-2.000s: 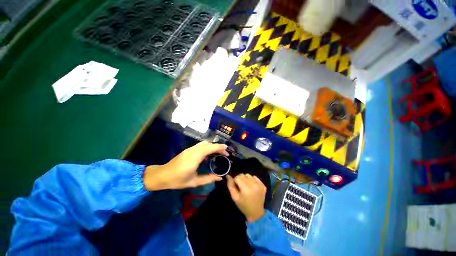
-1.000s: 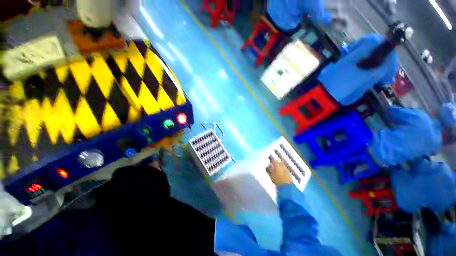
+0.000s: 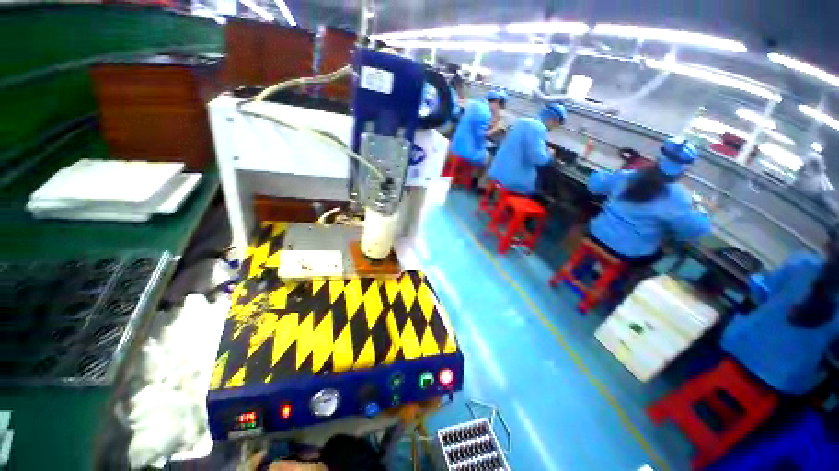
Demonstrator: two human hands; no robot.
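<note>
The press has a blue upright head point(image 3: 386, 101) and a pale cylinder point(image 3: 379, 232) hanging over the orange-brown fixture point(image 3: 375, 268). I cannot tell whether the cylinder touches the fixture. A silver-grey base plate point(image 3: 313, 239) lies on the yellow-black press bed point(image 3: 340, 322). A bit of skin, apparently my left hand point(image 3: 293, 465), shows at the bottom edge below the control panel point(image 3: 345, 401). It is cut off, and its fingers and anything in it are hidden. My right hand is out of the picture. The black ring is not visible.
A white parts tray point(image 3: 472, 447) is low beyond the panel's right end. A crumpled white heap point(image 3: 175, 382) lies left of the press. A blister tray point(image 3: 83, 317) and stacked white sheets point(image 3: 115, 189) are on the green bench. Several people in blue smocks sit across the aisle, right.
The view has tilted up, showing the whole press and the bench again. My right hand, last seen at the white tray at right, has left the picture. The left hand's edge has appeared below.
</note>
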